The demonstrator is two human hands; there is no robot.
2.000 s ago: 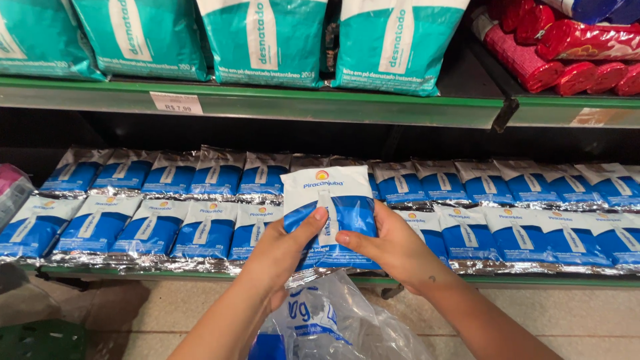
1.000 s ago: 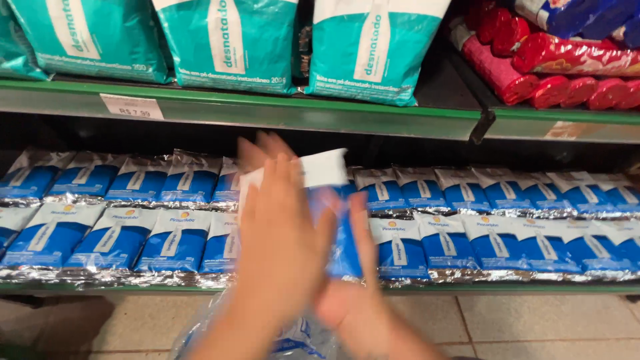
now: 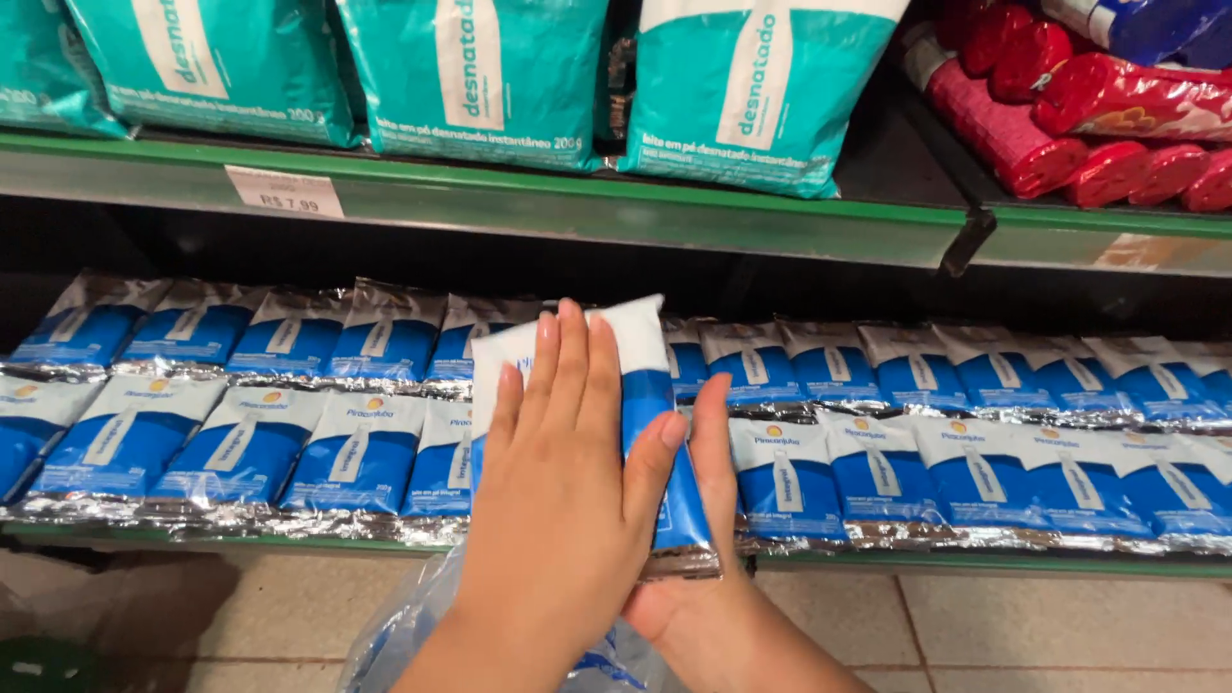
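A blue and white Piracanjuba milk powder packet [image 3: 643, 356] is pressed between my two hands, tilted, in front of the lower shelf. My left hand [image 3: 568, 462] lies flat over its front face, fingers pointing up. Behind and to the right, my right hand [image 3: 707, 539] supports the packet, mostly hidden by it and by my left hand. Below my hands is a clear plastic bag [image 3: 414, 626] with blue print, partly covered by my forearms. Rows of similar blue and white packets [image 3: 356, 452] stand on the lower shelf on both sides.
Teal milk powder packets [image 3: 481, 87] stand on the upper shelf, whose green edge [image 3: 577, 207] bears a price label [image 3: 284, 192]. Red cylindrical packages [image 3: 1020, 135] are stacked at the upper right. Tiled floor [image 3: 1011, 616] shows under the lower shelf, with a dark green object [image 3: 43, 664] at lower left.
My left hand has moved from the packet's left edge onto its front face, and my right hand has gone from its right edge to behind it. The packet is now more tilted.
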